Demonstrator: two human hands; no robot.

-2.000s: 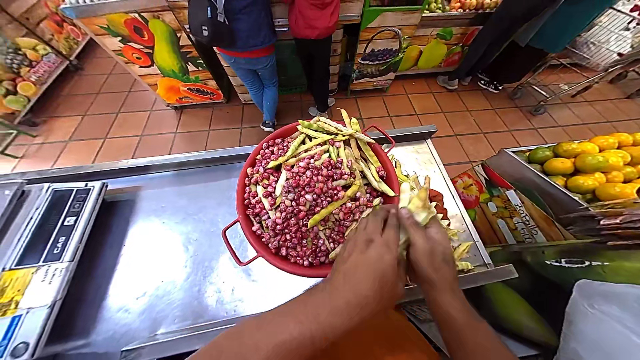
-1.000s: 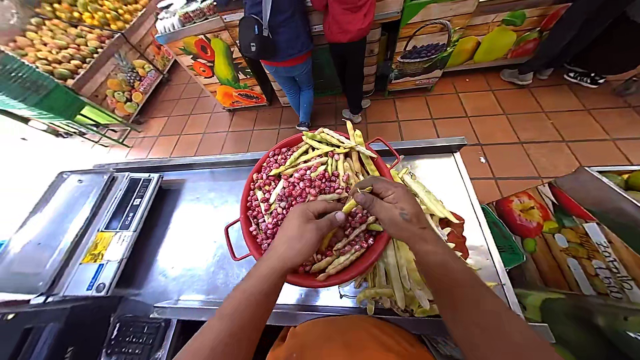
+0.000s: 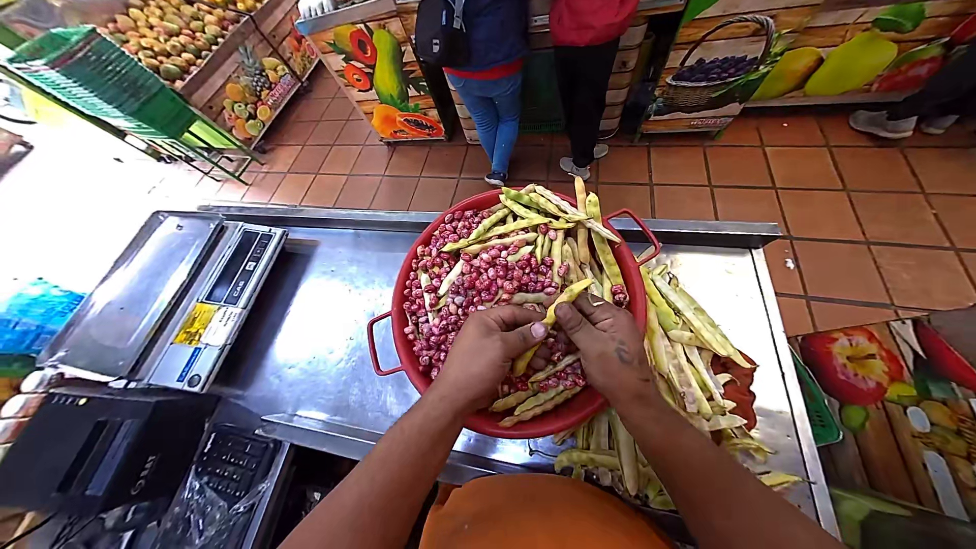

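Both hands are over a red plastic colander point(image 3: 400, 320) with side handles. My left hand point(image 3: 492, 354) and my right hand point(image 3: 606, 343) hold one yellow bean pod point(image 3: 560, 301) between their fingertips. Shelled speckled red beans point(image 3: 465, 278) fill the colander's left and middle. Unshelled pods point(image 3: 549, 206) lie at its far side and right, and more lie at the near edge under my hands. To the colander's right, flattened pale pods point(image 3: 690, 347) are piled on the metal counter point(image 3: 305, 305), some of them below my right forearm.
A weighing scale point(image 3: 217, 305) stands on the counter's left. A black printer-like machine point(image 3: 99, 450) and a keypad point(image 3: 229, 461) sit nearer me. Past the counter's raised edge point(image 3: 709, 229), two people point(image 3: 492, 99) stand by the stalls. A green crate point(image 3: 816, 404) is at the right.
Two seconds ago my hands were together over the pods at the colander's right edge. They have moved left, over the colander, and have held a yellow pod since the one-second-old frame. The view has turned left.
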